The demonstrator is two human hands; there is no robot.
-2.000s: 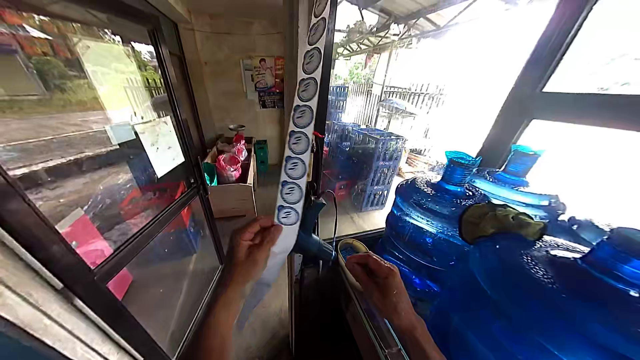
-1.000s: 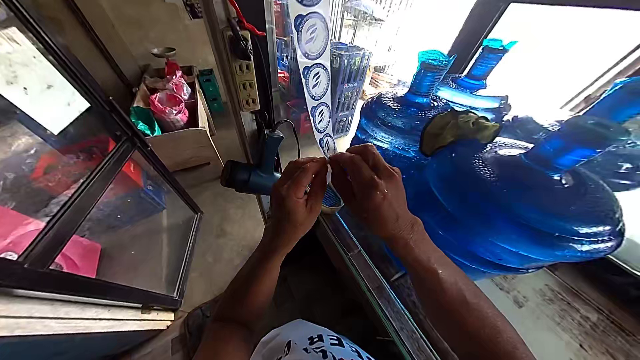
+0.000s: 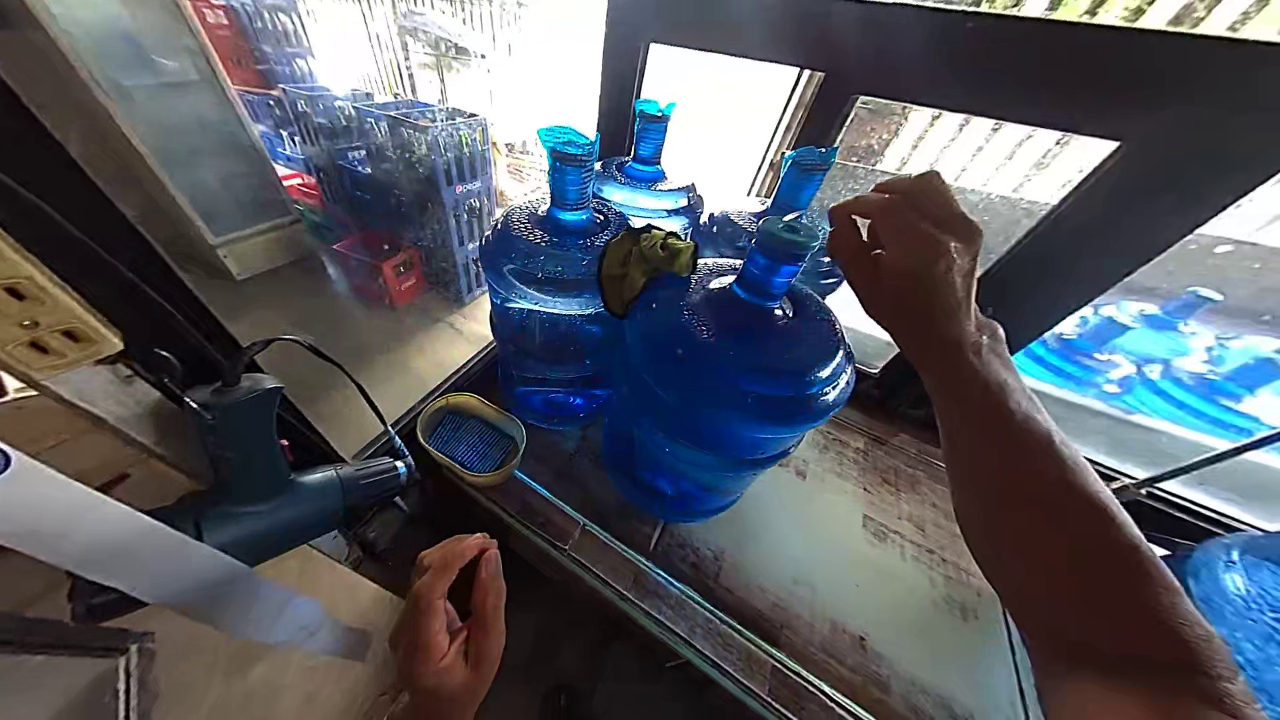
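Note:
Beside the neck of the front blue water jug (image 3: 740,370), my right hand (image 3: 910,260) is raised with bent fingers; a faint clear edge shows near its fingertips, but I cannot tell whether it is held. That jug has a round cap (image 3: 787,236). My left hand (image 3: 450,625) is low, thumb and fingers curved with a gap between them and nothing visible inside. The pale end of a sticker strip (image 3: 200,560) hangs just left of it. Behind the front jug stand several blue jugs, including one at the left (image 3: 560,310), with loose plastic film on their necks. A dark olive cloth (image 3: 645,265) lies among them.
A dark heat gun (image 3: 270,500) hangs at the left below a power outlet strip (image 3: 45,310). An oval tub with blue contents (image 3: 470,440) sits at the corner of the worn ledge (image 3: 850,520). Stacked crates (image 3: 430,180) stand beyond the glass, and a dark window frame (image 3: 1060,100) bounds the right.
My hands, together at the sticker strip a second ago, are now apart. My right hand has moved over to the front jug's neck. The view has swung right.

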